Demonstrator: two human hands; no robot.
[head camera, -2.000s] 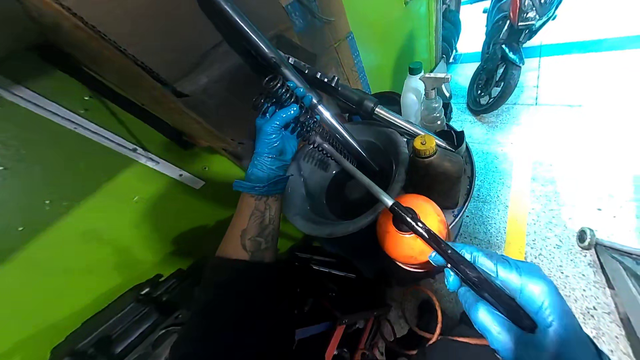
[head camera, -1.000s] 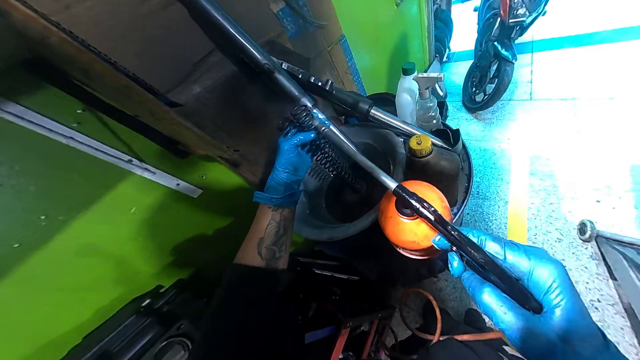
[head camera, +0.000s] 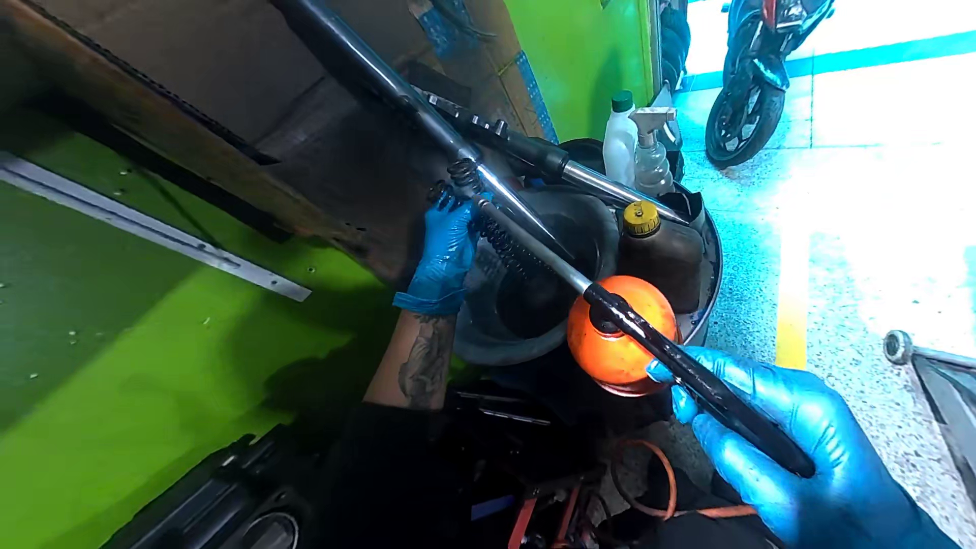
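My left hand (head camera: 446, 248), in a blue glove, grips dark coil springs (head camera: 499, 236) beside a long metal tube (head camera: 450, 137), probably a motorcycle fork tube. My right hand (head camera: 785, 435), gloved too, holds the black grip (head camera: 701, 381) of a thin metal rod (head camera: 541, 248). That rod slants up and left until its far end meets my left hand and the springs. Beneath the springs and tube is a dark grey basin (head camera: 503, 351). Behind it lies a second tube (head camera: 595, 179) with a bright metal section. The rod's grip passes over an orange round container (head camera: 621, 343).
A dark bottle with a yellow cap (head camera: 662, 255), a white bottle (head camera: 621, 141) and a clear spray bottle (head camera: 652, 164) stand on the drum top (head camera: 713, 290). Cardboard (head camera: 305, 114) lines the left. An orange hose (head camera: 663, 473) lies below; a motorcycle (head camera: 751, 99) stands beyond.
My left hand has shifted slightly along the springs over the basin. My right hand keeps its hold on the black grip.
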